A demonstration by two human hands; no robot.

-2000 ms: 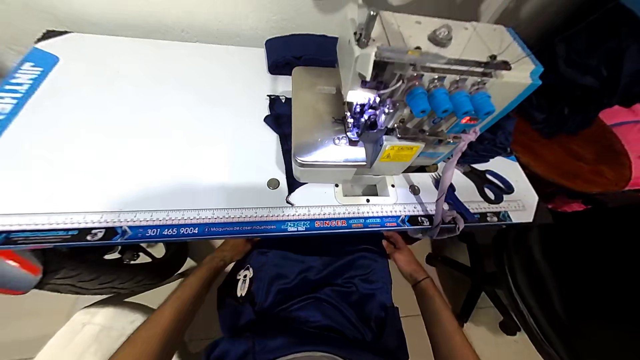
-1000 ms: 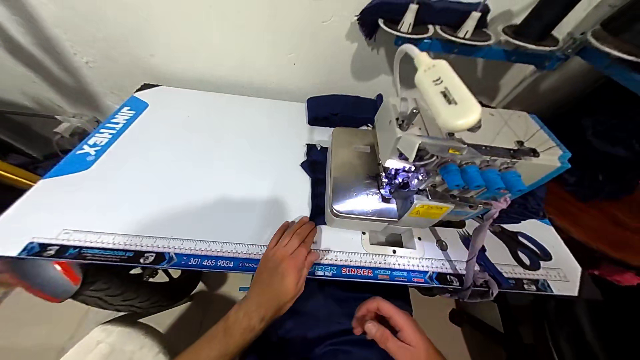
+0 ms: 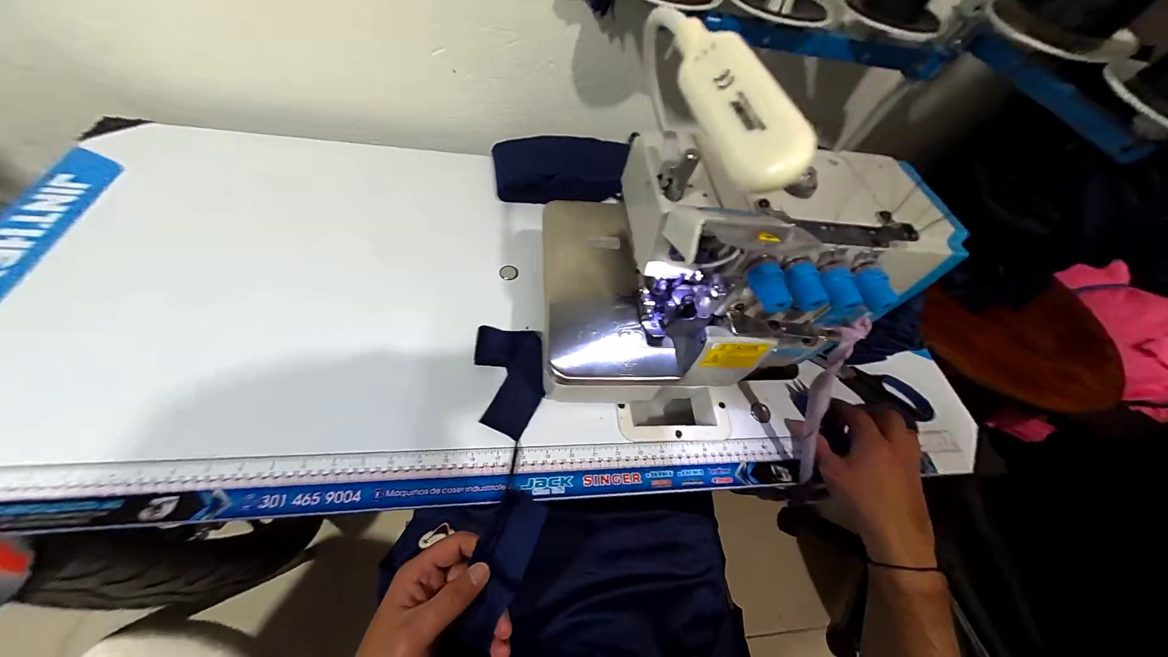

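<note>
My left hand (image 3: 438, 593), below the table's front edge, pinches a navy fabric strip (image 3: 516, 557) between thumb and fingers. A thin dark link runs from it over the edge to another navy strip (image 3: 516, 383) lying beside the machine's metal plate. At the table's front right, my right hand (image 3: 871, 465) reaches down by a hanging pale ribbon (image 3: 821, 411) and the scissors (image 3: 890, 392); its fingertips are partly hidden, so its grip is unclear. Larger navy fabric (image 3: 630, 575) lies below the edge, over my lap. The overlock sewing machine (image 3: 757, 255) has its light on.
A folded navy piece (image 3: 561, 169) lies behind the machine's plate. A ruler strip (image 3: 319, 465) runs along the front of the white table (image 3: 274, 274). Thread cones stand on a blue rack (image 3: 821, 41) at the upper right. Pink cloth (image 3: 1118, 319) lies on the right.
My left hand has moved off the tabletop and now holds a navy strip below the edge. My right hand has moved right to beside the scissors. The strip near the plate has been pulled forward.
</note>
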